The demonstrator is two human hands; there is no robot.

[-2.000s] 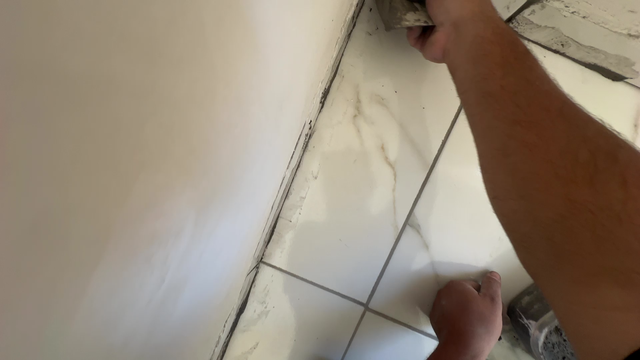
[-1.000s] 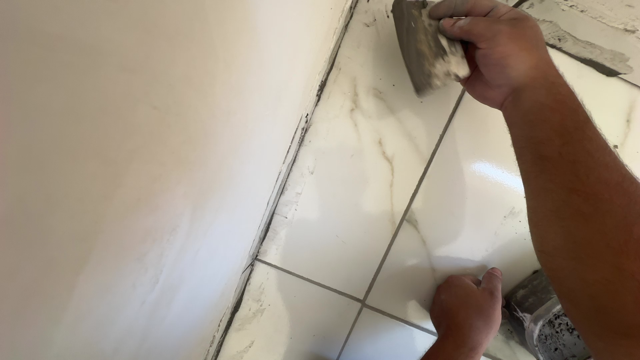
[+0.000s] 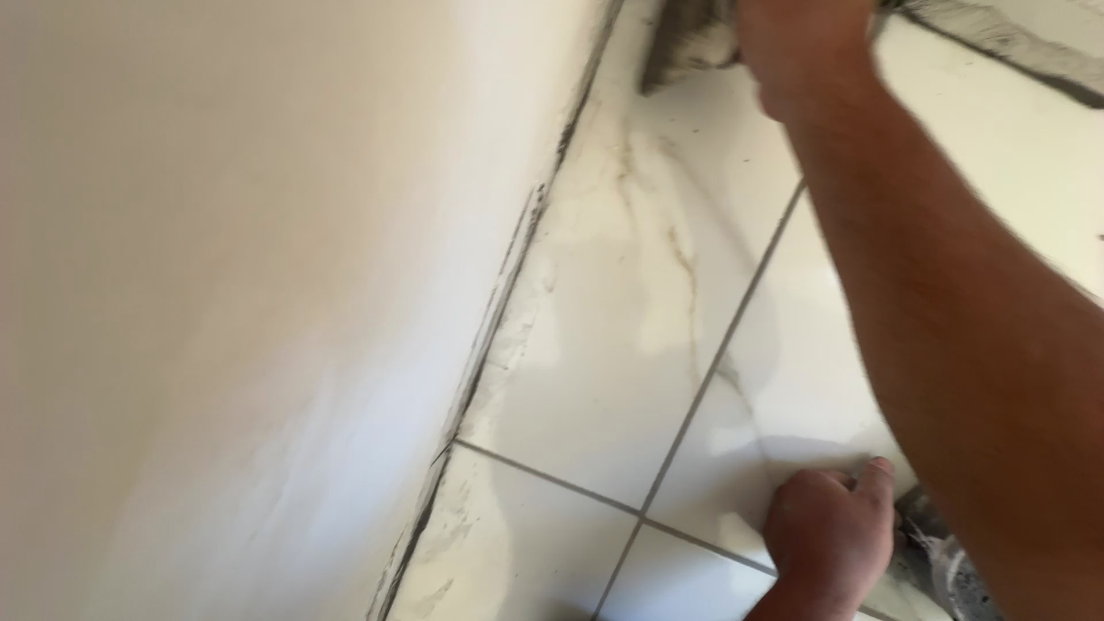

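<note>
My right hand (image 3: 806,52), at the top, is closed on a grout-smeared spreader (image 3: 686,43) over the marble-look floor tile (image 3: 595,345); the frame's top edge cuts off part of both. The blade is near the grout-darkened joint (image 3: 509,293) along the wall. My left hand (image 3: 832,530) rests low on the tiles with its fingers curled under and its thumb pointing up the frame. Whether it holds anything is hidden. Just right of it stands a grout-stained container (image 3: 962,578), partly covered by my right forearm.
A smooth pale wall (image 3: 259,259) fills the left side. Grey grout lines (image 3: 642,515) cross between the tiles. At the top right is a mortar-smeared surface (image 3: 1018,34) with a dark edge. Grey smears mark the tiles beside the wall.
My right hand with the spreader came down the tile, then moved back up toward the top edge. My left hand has stayed in about the same place.
</note>
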